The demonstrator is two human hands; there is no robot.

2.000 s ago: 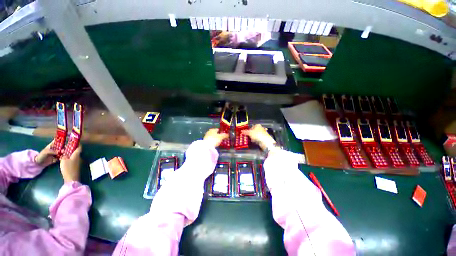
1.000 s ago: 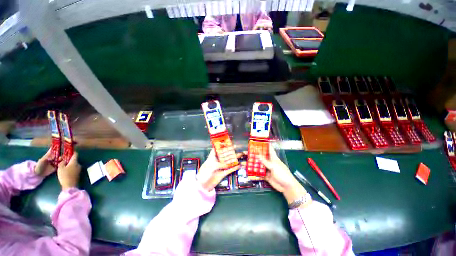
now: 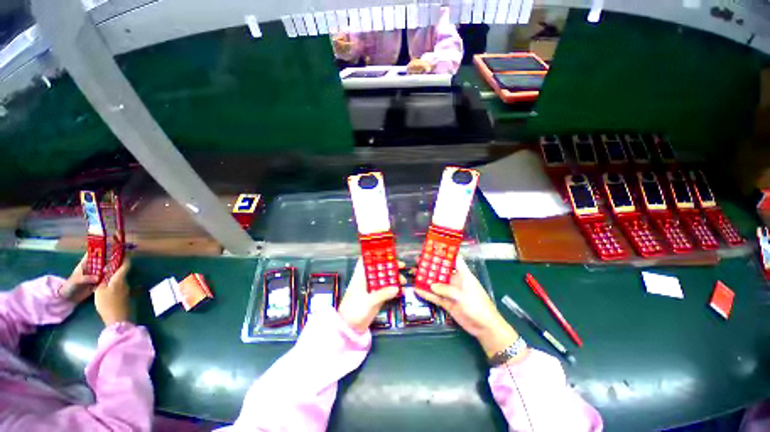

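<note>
My left hand [image 3: 363, 302] holds an open red flip phone [image 3: 378, 257] by its keypad half, upright, its upper screen glowing white. My right hand [image 3: 460, 299] holds a second open red flip phone [image 3: 441, 253] the same way, tilted a little to the right, its screen also white. Both are held above a clear blister tray [image 3: 253, 325]. Closed flip phones lie in the tray's pockets, one at the left [image 3: 278, 297] and one beside it [image 3: 322, 295]. Others there are partly hidden by my hands.
Open flip phones stand in rows [image 3: 620, 198] at the right. A red pen [image 3: 553, 309] and a dark pen [image 3: 537, 327] lie right of my hand. White paper [image 3: 515, 186] lies behind. A post [image 3: 143, 126] slants at left. Another worker's hands [image 3: 110, 295] hold phones. Someone sits across the line.
Both phones came up from behind the tray towards me. Their screens changed from a blue-and-white picture to plain white, and the phones now lean apart at the top.
</note>
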